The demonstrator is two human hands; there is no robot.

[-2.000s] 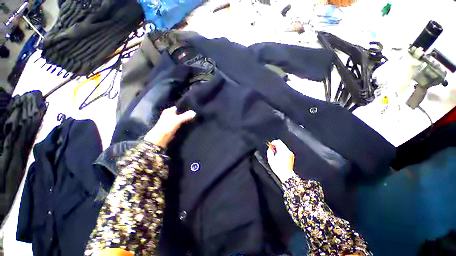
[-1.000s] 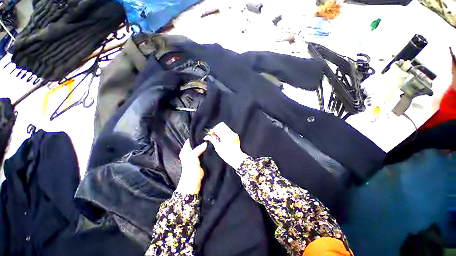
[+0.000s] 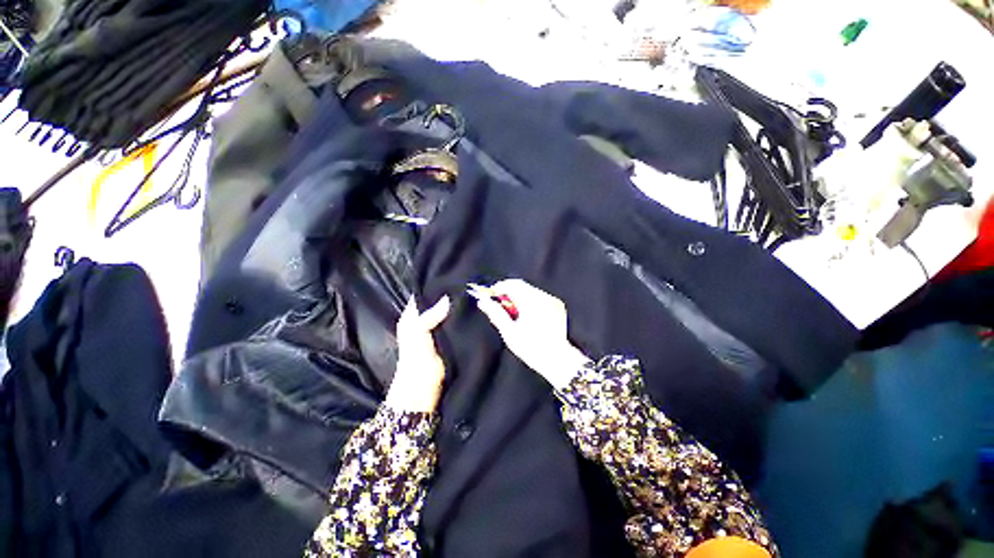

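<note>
A navy wool coat (image 3: 512,436) lies open on the table, its shiny dark lining (image 3: 376,267) showing on the left side. My left hand (image 3: 417,354) grips the coat's front edge, thumb on top, fingers partly hidden under the cloth. My right hand (image 3: 531,327) is just right of it, above the coat front, holding a tiny pale-tipped tool with a reddish part, perhaps thread snips (image 3: 480,291). A hanger (image 3: 441,125) shows at the open collar. A dark button (image 3: 464,432) is below my hands.
Another navy coat (image 3: 698,305) lies beneath, sleeve spread right, over a grey-olive coat (image 3: 234,164). Black spare hangers (image 3: 768,164) and a grey pistol-shaped tool (image 3: 926,180) are at right. A navy coat (image 3: 93,381) lies at left. Dark garments (image 3: 131,65) are piled at upper left.
The coat front was folded open, exposing the lining, and my hands came together at its edge. Since one second ago, my right hand has moved slightly right, away from my left.
</note>
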